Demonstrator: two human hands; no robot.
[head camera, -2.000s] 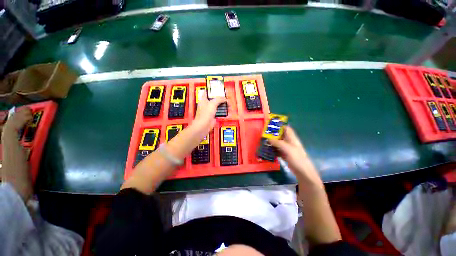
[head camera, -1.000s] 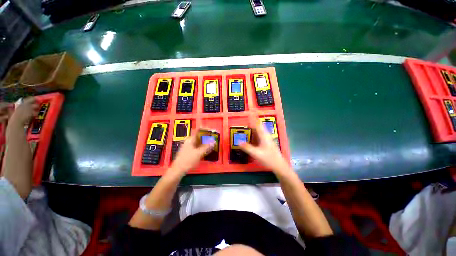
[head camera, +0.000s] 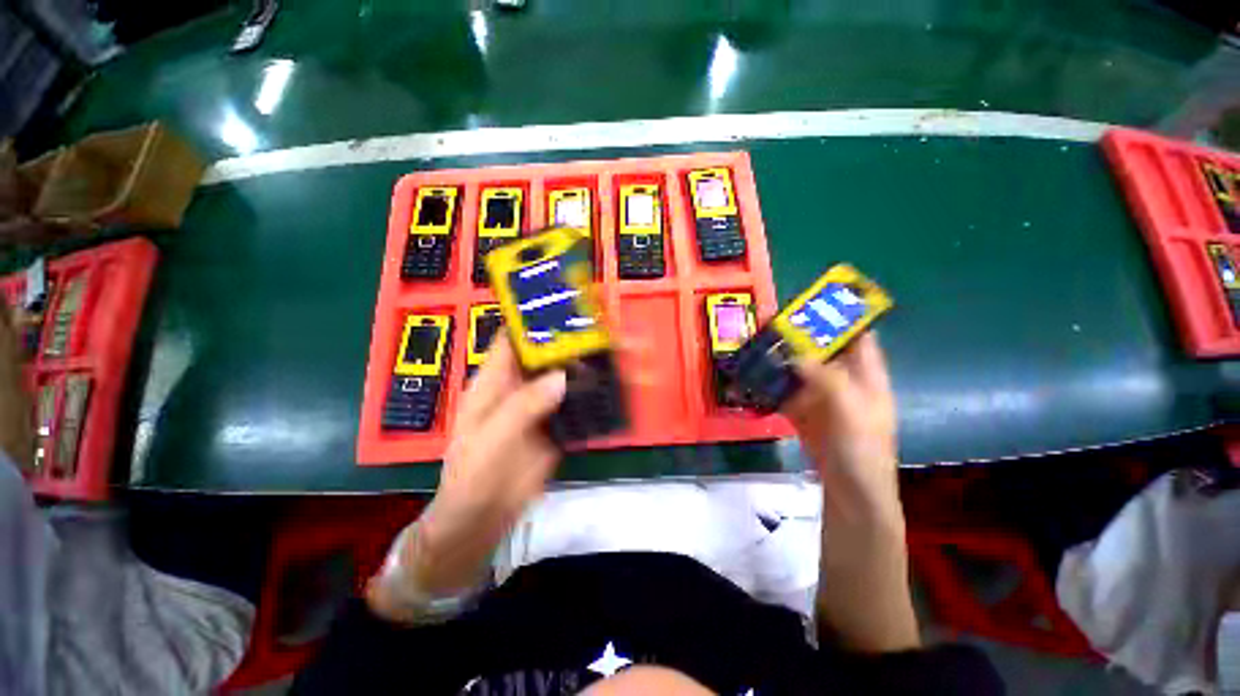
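My left hand (head camera: 499, 435) holds a yellow-framed keypad phone (head camera: 551, 310) above the red tray (head camera: 650, 326); its screen is blue with white bars. My right hand (head camera: 846, 405) holds another keypad phone (head camera: 827, 317), tilted, over the tray's right edge, its screen also blue and white. The back row holds several phones, the left ones with dark screens and the others white. In the front row, a dark-screened phone (head camera: 419, 356) lies at the left and a pink-screened phone (head camera: 732, 326) at the right. One front phone is partly hidden by my left hand.
Brown boxes (head camera: 123, 180) and a red tray (head camera: 116, 326) are at the left. Another red tray with phones (head camera: 1156, 245) is at the right. A white line (head camera: 870, 124) crosses the green surface. A silver phone (head camera: 256, 25) lies at the far left. Neighbours' clothed legs show at both sides.
Both hands have lifted phones out of the front row, the right one moving to the right. The held screens now show white bars. The front right phone's screen has turned pink.
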